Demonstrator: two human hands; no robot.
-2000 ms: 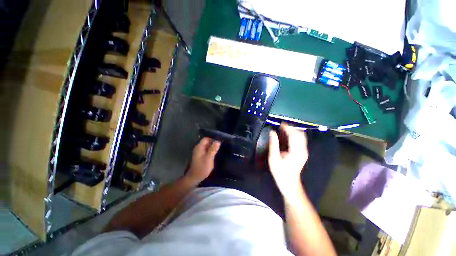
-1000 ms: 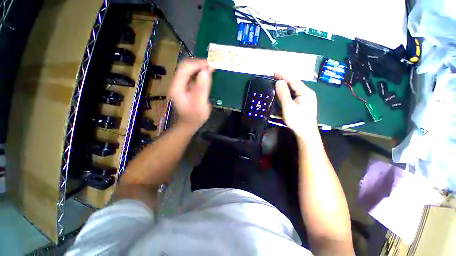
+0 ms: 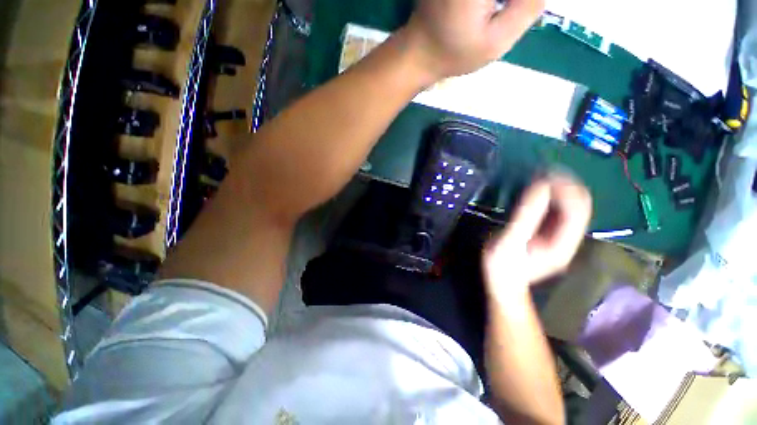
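Note:
A black smart door lock (image 3: 452, 183) with lit white digits rests at the bench's front edge, its lower part over the lap. My left hand (image 3: 477, 29) is stretched over the back of the bench, above the pale sticker sheet (image 3: 515, 98). It is cut off by the top edge, and I cannot tell if it holds anything. My right hand (image 3: 544, 224) is in the air right of the lock, not touching it. It is blurred, with fingers curled, and I cannot tell if something is in it.
A blue battery pack (image 3: 602, 124) with a red wire to a small green board (image 3: 649, 212) lies right of the sheet. Small black parts (image 3: 676, 108) are piled beyond. White bags (image 3: 722, 224) and pink paper (image 3: 618, 319) are at right. A wire rack with black locks (image 3: 133, 172) stands left.
My left hand has moved from the sheet's left end up and right across the bench. My right hand has left the lock's top and moved down and right. The view has shifted.

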